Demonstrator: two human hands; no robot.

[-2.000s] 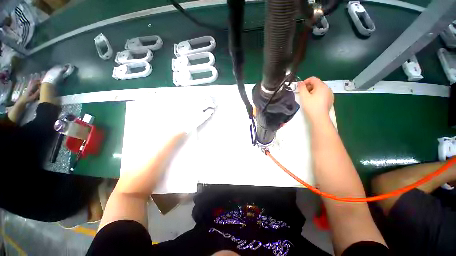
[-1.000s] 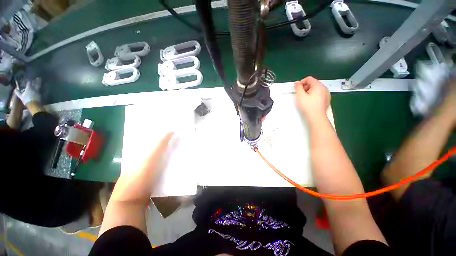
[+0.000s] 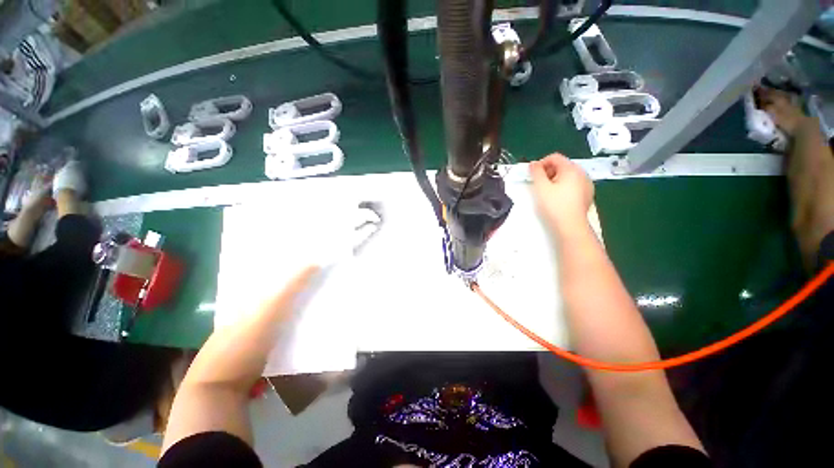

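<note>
My left hand (image 3: 340,236), in a white glove, lies on the white mat (image 3: 411,315) and is washed out against it; what its fingers do cannot be made out. My bare right hand (image 3: 560,188) is at the mat's back right edge with its fingers curled together; whether it holds anything small cannot be told. The black power screwdriver (image 3: 472,219) hangs between my hands, nose down over the mat, with no hand on it. The orange hose (image 3: 585,359) runs from its nose to the right. Tiny specks lie near the nose.
White loop-shaped housings (image 3: 306,162) lie in groups on the green conveyor (image 3: 393,128) behind a pale rail (image 3: 197,197). A grey post (image 3: 713,87) slants at the right. A red bin (image 3: 157,279) stands left. Other people's arms (image 3: 809,174) show at both sides.
The conveyor's housings on the left have shifted left, and a group now lies by the post. The screwdriver has swung slightly. The dark piece seen a second ago by my left hand is no longer clear.
</note>
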